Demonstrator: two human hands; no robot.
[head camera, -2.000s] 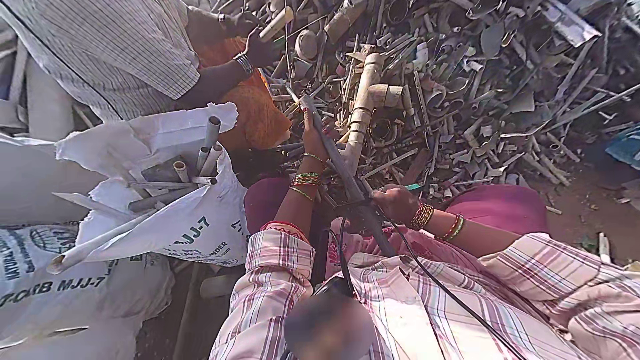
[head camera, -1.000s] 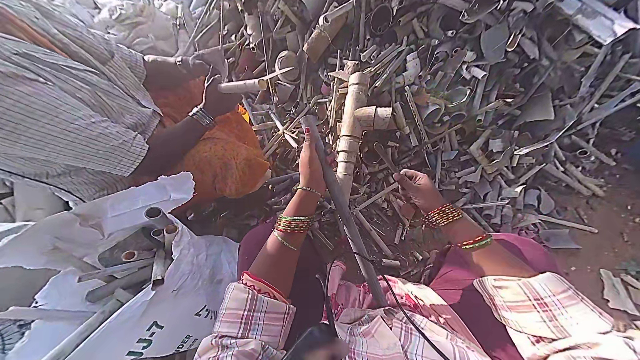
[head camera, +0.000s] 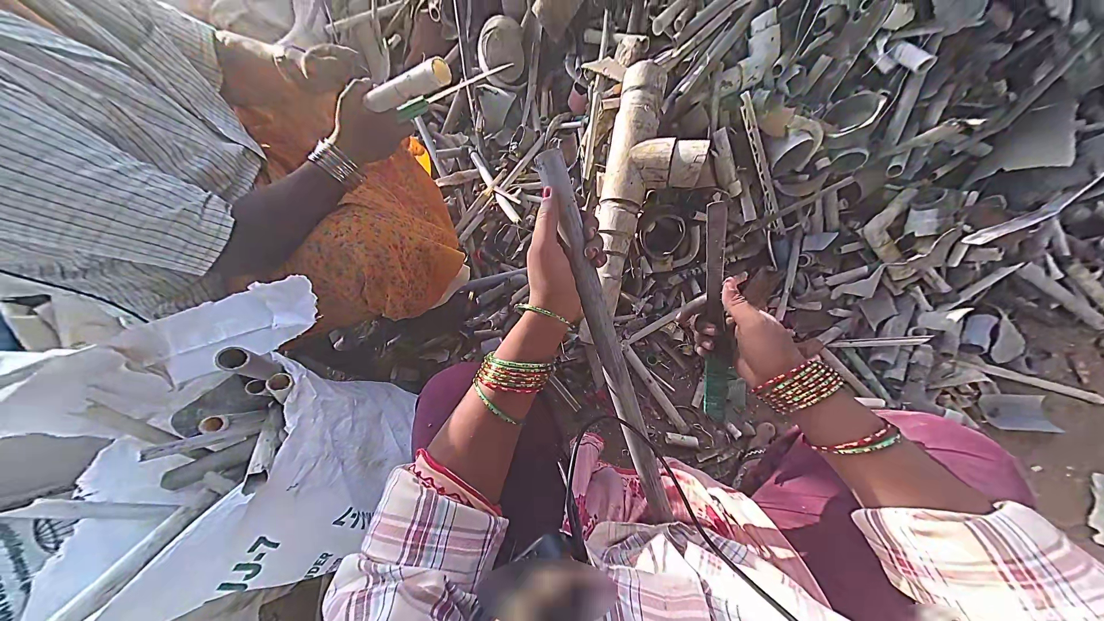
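Note:
My left hand (head camera: 556, 263) grips a long grey plastic pipe (head camera: 608, 345) near its upper end. The pipe slants down to my lap, where its lower end rests against the cloth. To the right of it, my right hand (head camera: 746, 332) is closed around a flat metal blade (head camera: 715, 250) with green wrapping at its lower end. The blade points away from me and stands apart from the grey pipe. A cream plastic pipe with a tee fitting (head camera: 634, 155) lies on the scrap just beyond my hands. Part of my right-hand fingers is hidden behind the blade.
Plastic pipe scrap (head camera: 862, 172) is heaped ahead and to the right. At the left, a white woven sack (head camera: 336, 431) holds pipe pieces (head camera: 246, 362). A co-worker sits close at the upper left, holding a short cream pipe (head camera: 410, 84) and a green-handled tool. A black cord crosses my lap.
My right hand has moved away from the grey pipe to the right, and the blade now points away from me. My left hand still holds the pipe. The view has shifted.

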